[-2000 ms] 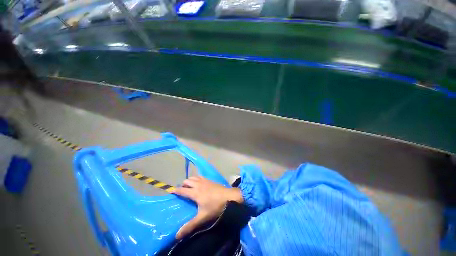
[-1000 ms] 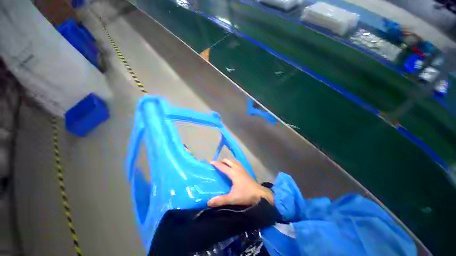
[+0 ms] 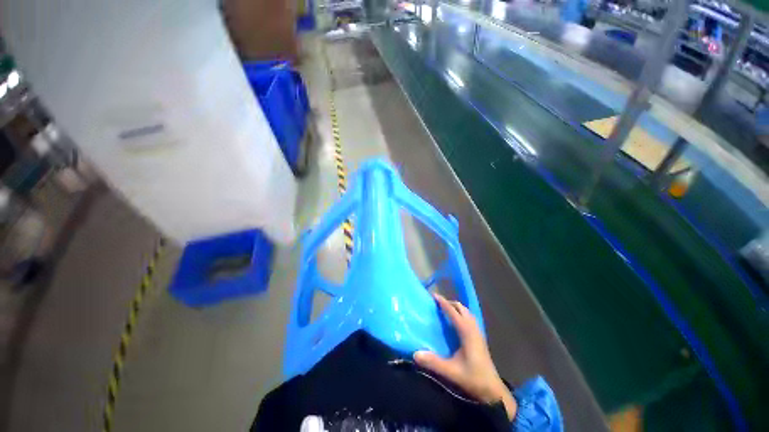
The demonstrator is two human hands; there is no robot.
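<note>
A glossy bright blue plastic stool (image 3: pixel 384 261) is held out in front of me, tilted, with its open-sided legs pointing forward. My right hand (image 3: pixel 468 359) grips its right side, fingers and thumb spread on the plastic. A black garment (image 3: pixel 362 388) with a zip lies over the near part of the stool and against my wrist. At the bottom edge, a small white cap-like piece (image 3: pixel 312 423) and shiny clear plastic show on the cloth, cut off by the frame. My left hand is not in view.
A long green-topped bench (image 3: pixel 540 245) runs along my right. A white pillar-like block (image 3: pixel 169 118) stands at the left, with a blue bin (image 3: pixel 223 268) at its foot. Larger blue bins (image 3: pixel 282 105) stand beyond. Yellow-black floor tape (image 3: pixel 337 143) runs ahead.
The view has turned left, from facing the bench to looking along the aisle. The stool now points forward, still in my right hand. The pillar and blue bins have come closer.
</note>
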